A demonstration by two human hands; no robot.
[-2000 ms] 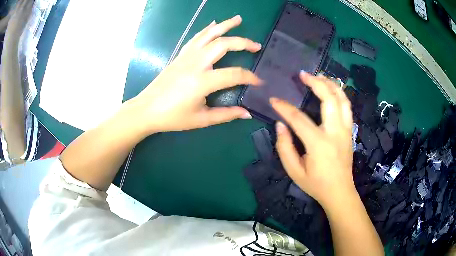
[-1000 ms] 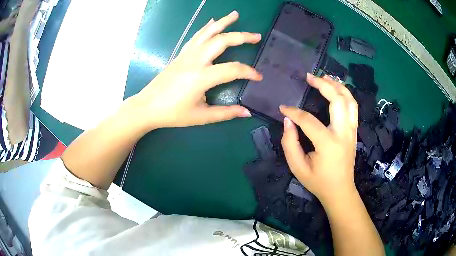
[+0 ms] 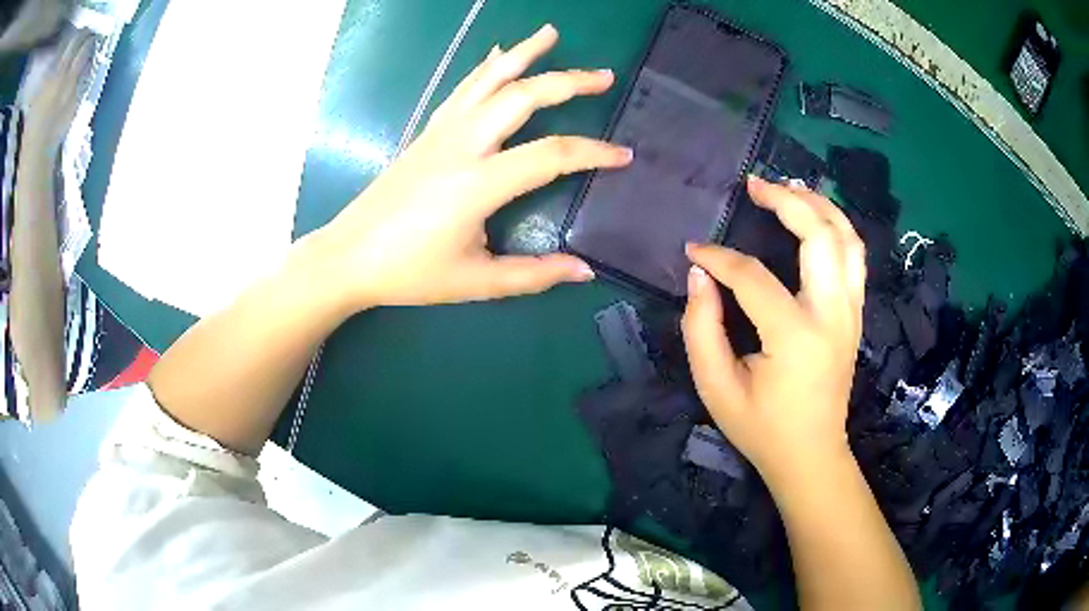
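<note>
A large dark glossy smartphone point(image 3: 687, 143) lies flat and tilted on the green worktop point(image 3: 442, 394), at the upper middle. My left hand point(image 3: 448, 197) is spread at its left side, with a fingertip on the screen and the thumb by the lower left corner. It grips nothing. My right hand point(image 3: 782, 316) is at the phone's lower right edge, fingers apart, with fingertips at the edge. It holds nothing that I can see. A heap of small black covers point(image 3: 931, 454) lies right of the phone and partly under my right hand.
A cream belt edge rail point(image 3: 955, 90) curves across the upper right. Beyond it a black handset point(image 3: 1033, 62) lies on the green belt. White sheets point(image 3: 215, 131) lie at the left. Another person's arm point(image 3: 42, 257) shows at the far left. A white curl point(image 3: 915, 248) lies by the heap.
My right hand has drawn back from over the screen to the phone's lower right edge. The phone has shifted slightly left. The other person's arm has moved, and a handset has appeared beyond the rail.
</note>
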